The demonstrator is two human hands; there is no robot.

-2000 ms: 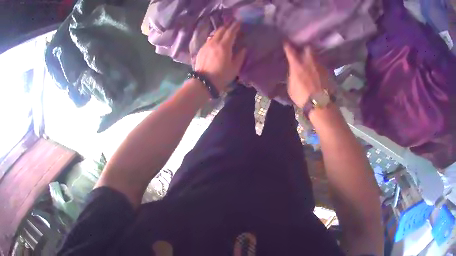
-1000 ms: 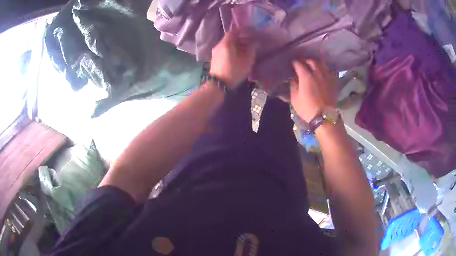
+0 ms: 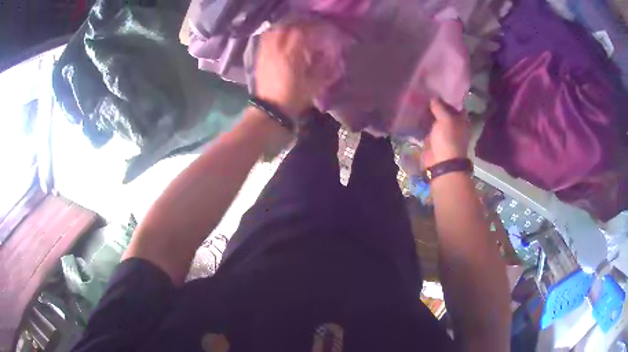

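Mauve garment pieces (image 3: 375, 62) lie in a ruffled heap at the top centre. My left hand (image 3: 286, 65) is at the heap's left part, blurred, with mauve cloth against its fingers; its fingertips are not clear. My right hand (image 3: 447, 130) is at the lower right of the heap and pinches the edge of a raised mauve piece, its fingers partly hidden by the cloth.
A dark green crumpled cloth (image 3: 148, 82) lies at the upper left. Shiny purple satin cloth (image 3: 554, 117) hangs at the right beside a pale table edge (image 3: 513, 184). Blue-edged plastic items (image 3: 568, 297) stand at the lower right. Patterned floor shows between my legs.
My right hand has turned and now holds a lifted mauve piece that spreads over the heap. My left hand has moved a little left, and the mauve cloth between the hands has shifted.
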